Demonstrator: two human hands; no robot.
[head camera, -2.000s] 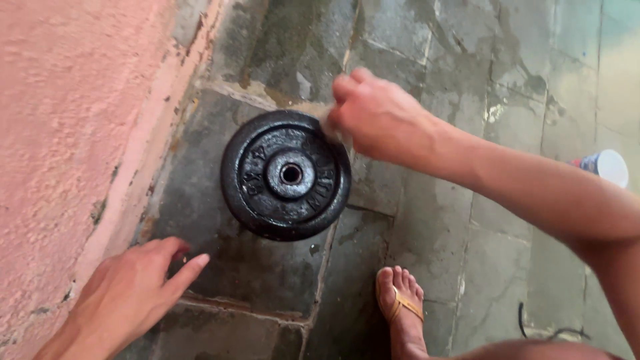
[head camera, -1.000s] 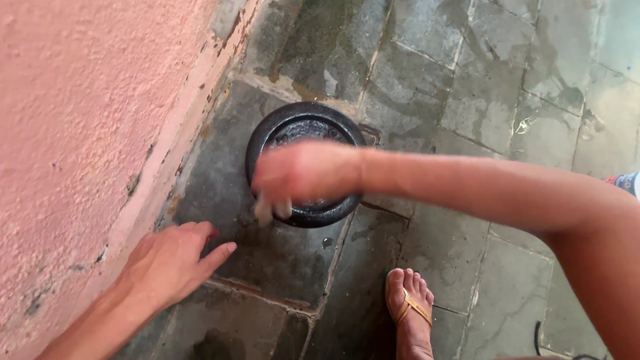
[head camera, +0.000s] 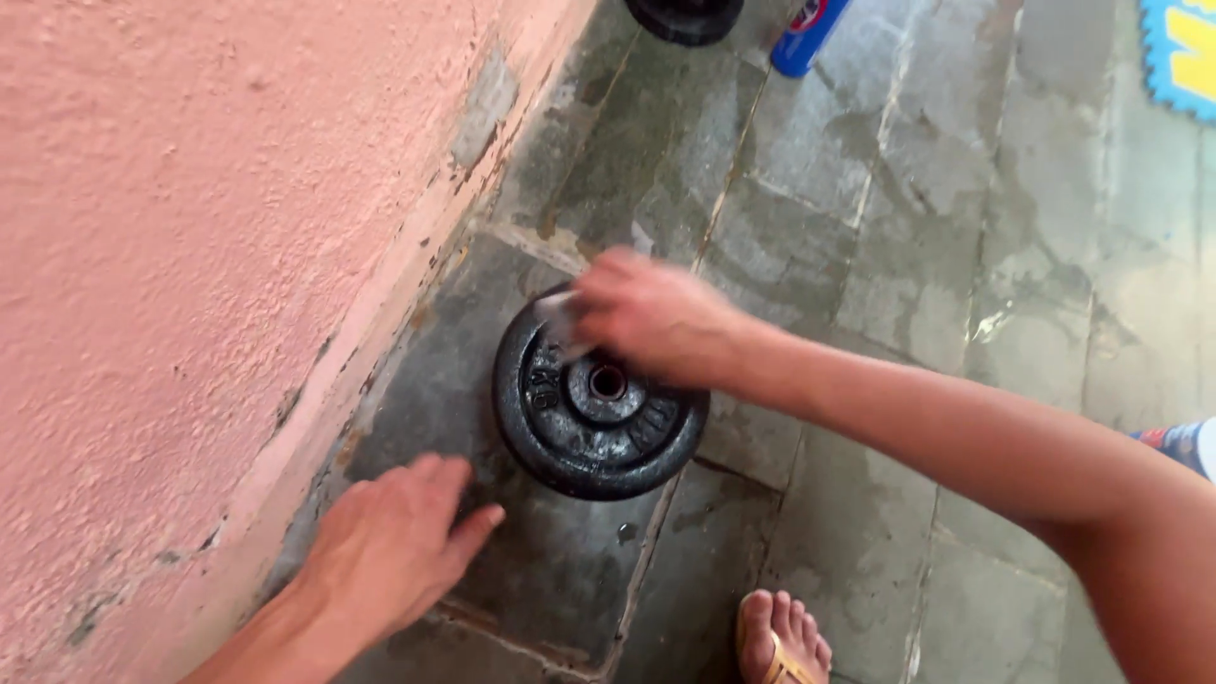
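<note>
A black cast-metal weight plate (head camera: 608, 465) with raised lettering and a round centre hole lies flat on the dark stone floor, its surface shiny. Over its upper part is my right hand (head camera: 646, 313), blurred, with its fingers closed on a pale, cloth-like piece (head camera: 560, 318) that touches or nearly touches the plate near the rim. Left of the plate, my left hand (head camera: 399, 532) hovers near the floor, thumb apart from the fingers, holding nothing.
A rough pink wall (head camera: 209, 237) runs along the left. Beyond the plate are another black round object (head camera: 686, 14), a blue can (head camera: 807, 38) and a blue-and-yellow item (head camera: 1183, 57). A sandalled foot (head camera: 781, 632) is below, a partly hidden container (head camera: 1183, 445) at right.
My right hand has swept across the plate, from its lower left side one second ago to its upper part now. The left hand stays beside the plate. The view has shifted.
</note>
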